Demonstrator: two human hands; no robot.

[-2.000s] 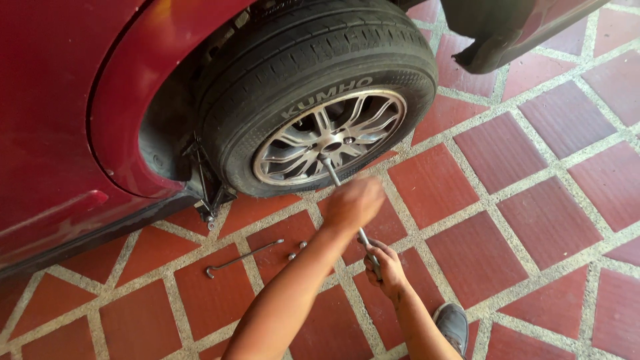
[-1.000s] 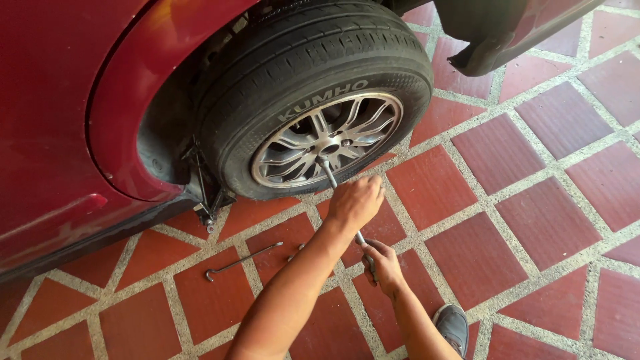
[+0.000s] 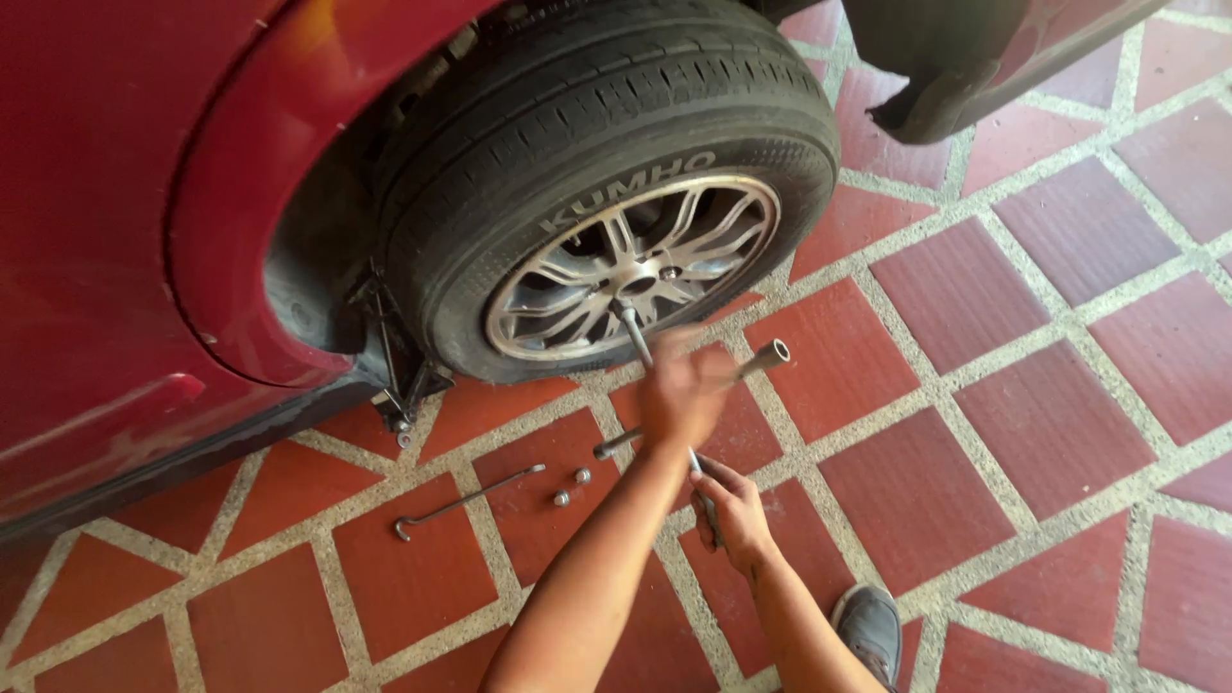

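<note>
A four-way lug wrench [image 3: 767,356] reaches from a lug position on the alloy wheel [image 3: 621,279] back toward me. My right hand [image 3: 727,505] is closed around its near arm. Blurred, my left hand [image 3: 685,385] is at the middle of the cross, where the arms meet; whether its fingers grip the metal cannot be told. One socket end points to the right, another shows left of my left wrist. The wheel wears a black Kumho tire [image 3: 616,125] and sits in the arch of a red car [image 3: 115,192].
A scissor jack [image 3: 399,385] stands under the sill left of the tire. On the red tiles lie a hooked metal rod [image 3: 467,500] and two lug nuts [image 3: 562,498]. A shoe [image 3: 868,626] is at lower right. A dark bumper edge [image 3: 924,96] hangs at upper right.
The wrench's cross arms, not plainly visible before, now show on both sides of my left hand. My right hand has stayed on the near arm.
</note>
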